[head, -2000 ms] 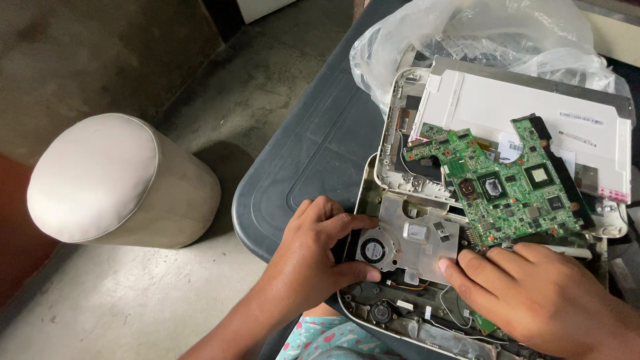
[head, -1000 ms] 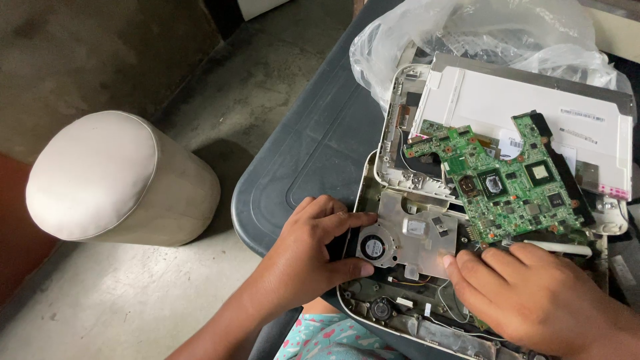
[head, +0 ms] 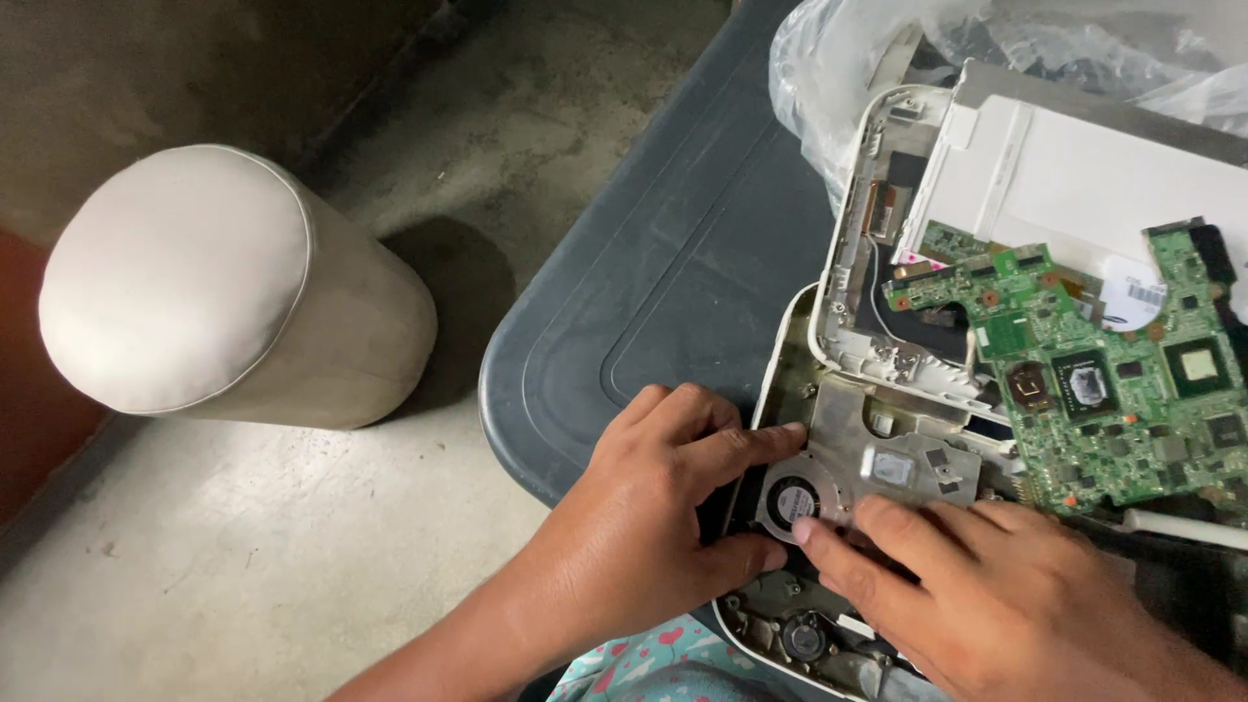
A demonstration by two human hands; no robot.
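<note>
A metal cooling plate (head: 838,419) with a small round fan (head: 794,503) lies in the white-edged laptop base (head: 770,390). My left hand (head: 673,497) spans the fan's left side, forefinger at its upper edge and thumb below it. My right hand (head: 985,585) rests over the plate's lower part, with one fingertip at the fan's lower right edge; what lies under the palm is hidden. A green laptop motherboard (head: 1121,390) sits just beyond the right hand, overlapping the display panel (head: 1082,185) and the screen housing (head: 834,292). A small round speaker (head: 805,636) shows in the base below my hands.
The dark plastic table (head: 682,263) has a rounded corner by the left hand. A clear plastic bag (head: 819,88) lies behind the laptop parts. A white rod-like piece (head: 1180,528) is at the right. A pale round stool (head: 234,292) stands on the floor at the left.
My right hand has moved left over the metal plate, and its fingers now reach the fan. My left hand stays around the fan's left side.
</note>
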